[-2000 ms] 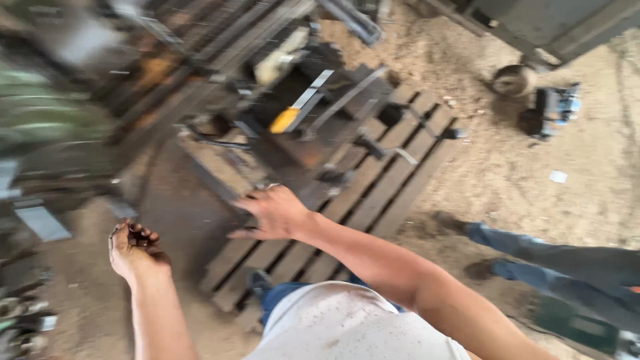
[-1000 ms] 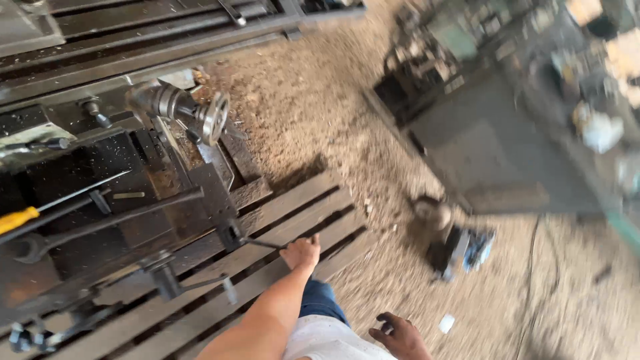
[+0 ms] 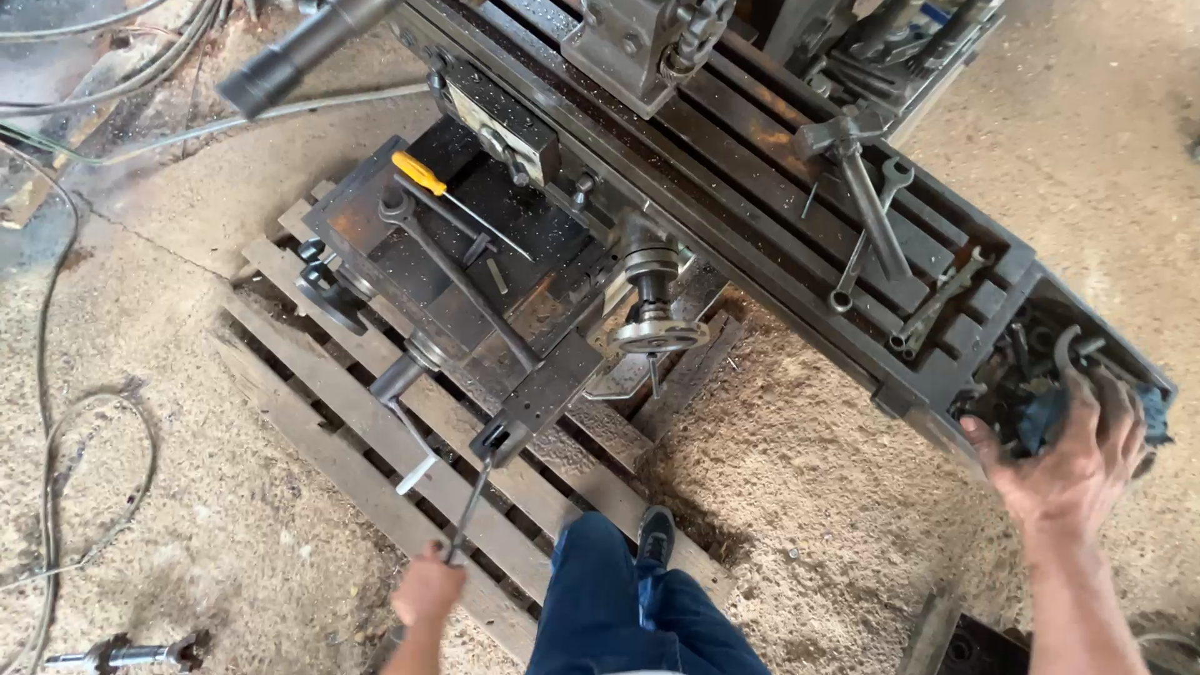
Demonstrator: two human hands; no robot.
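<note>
My left hand (image 3: 429, 586) is closed around the end of a thin metal lever (image 3: 471, 506) that slants up to a slotted steel bracket (image 3: 539, 398) on the milling machine. My right hand (image 3: 1078, 459) reaches into the end tray (image 3: 1139, 361) of the machine table, over a blue rag (image 3: 1042, 417) and a curved metal piece; whether it grips either cannot be told. A yellow-handled screwdriver (image 3: 419, 173) and a long wrench (image 3: 459, 281) lie on the knee of the machine. A hammer (image 3: 872, 202) and a combination wrench (image 3: 858, 258) rest on the slotted table.
A handwheel (image 3: 661, 336) and a crank handle (image 3: 415, 473) jut out near my legs. Wooden pallet slats (image 3: 375, 450) lie under the machine and my foot. Cables (image 3: 47, 375) run over the floor at left, near a metal shaft (image 3: 131, 653). Spanners (image 3: 937, 305) lie near the tray.
The view has swung widely. My right hand, low near my body one second ago, is now in the end tray. My left hand is still at the lever.
</note>
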